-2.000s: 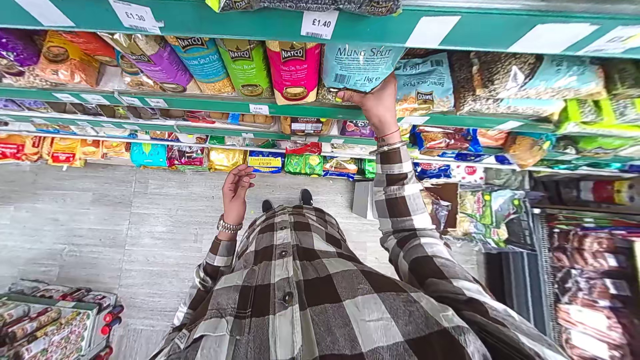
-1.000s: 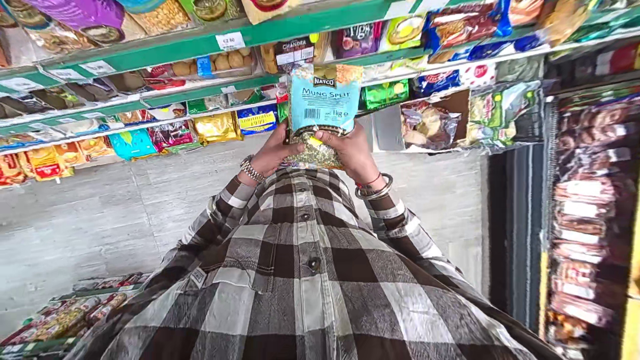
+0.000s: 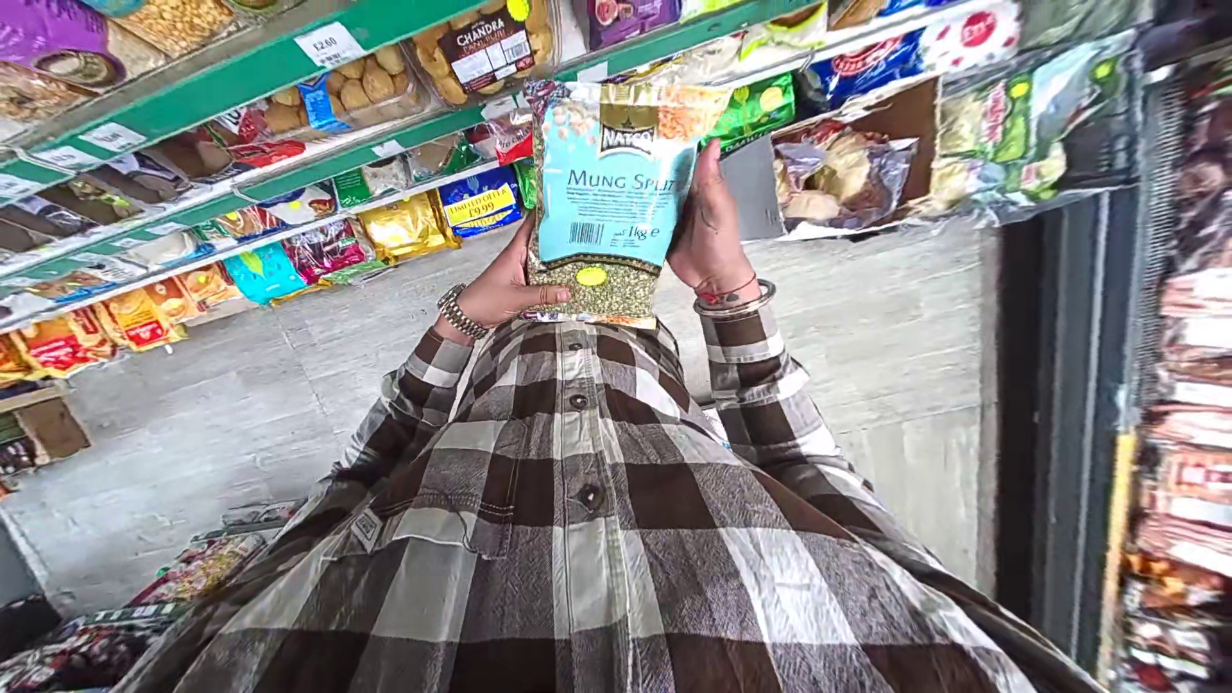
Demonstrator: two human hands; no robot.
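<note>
Both hands hold a blue and clear plastic bag of Natco split mung beans (image 3: 616, 207) upright in front of my chest, its printed face toward me. My left hand (image 3: 510, 284), with a metal-link watch at the wrist, grips the lower left side, thumb across the front near a yellow sticker. My right hand (image 3: 714, 231), with a metal bangle and a red thread, holds the right side, its fingers partly hidden behind the bag. Green granules show through the clear lower part.
Green-edged shelves (image 3: 423, 159) of packaged food run across the top. An open cardboard box (image 3: 900, 125) with bagged goods stands right of the bag. A dark-framed display (image 3: 1193, 385) lines the right side. More packets (image 3: 192, 568) are at lower left.
Two seconds ago my right hand was on the bag at the shelf and my left hand was free. The bag has come down in front of me, and my left hand has taken hold too.
</note>
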